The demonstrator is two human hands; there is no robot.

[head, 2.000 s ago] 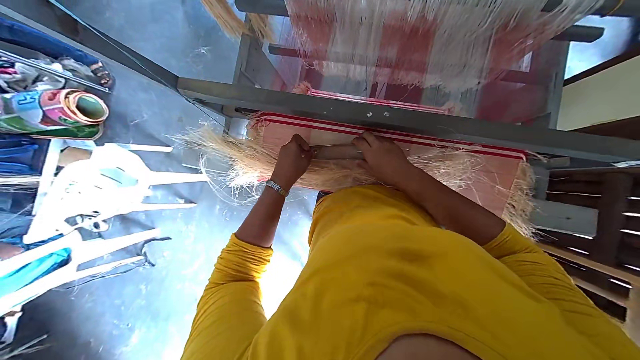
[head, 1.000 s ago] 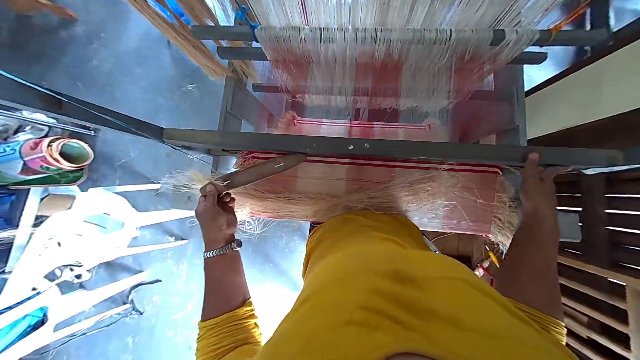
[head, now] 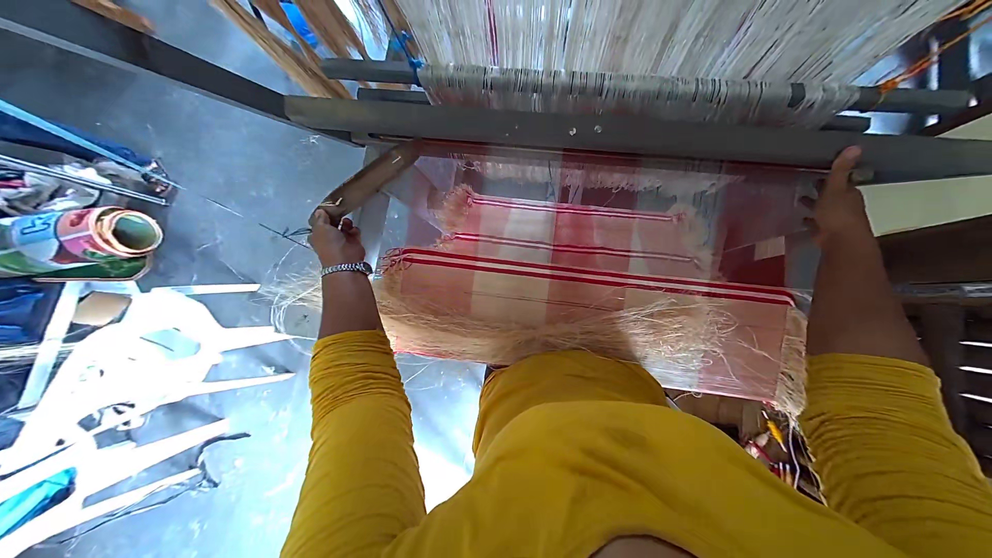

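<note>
My left hand [head: 338, 239] grips the near end of a flat wooden stick [head: 370, 181] at the left of the loom; its far end meets the grey wooden beater beam [head: 573, 129]. At the beam's right end, my right hand [head: 838, 195] rests with its fingers on the lower edge. Woven cloth with red stripes [head: 597, 274] stretches between my arms, and loose tan fibres [head: 542, 329] lie across its near part. Beyond the beam, pale warp threads [head: 620, 46] run through the heddles [head: 635, 87].
White plastic chairs [head: 167, 337] and a rolled printed sheet [head: 128, 232] stand at the left. Tan fibre bundles [head: 291, 46] hang at the upper left. A grey frame bar [head: 155, 66] crosses there. Small coloured items [head: 767, 457] lie below the cloth's right corner.
Both hands were together on the stick over the fibres; the left has since carried it to the left, and the right has moved to the beam's right end. The beam now stands farther from my body.
</note>
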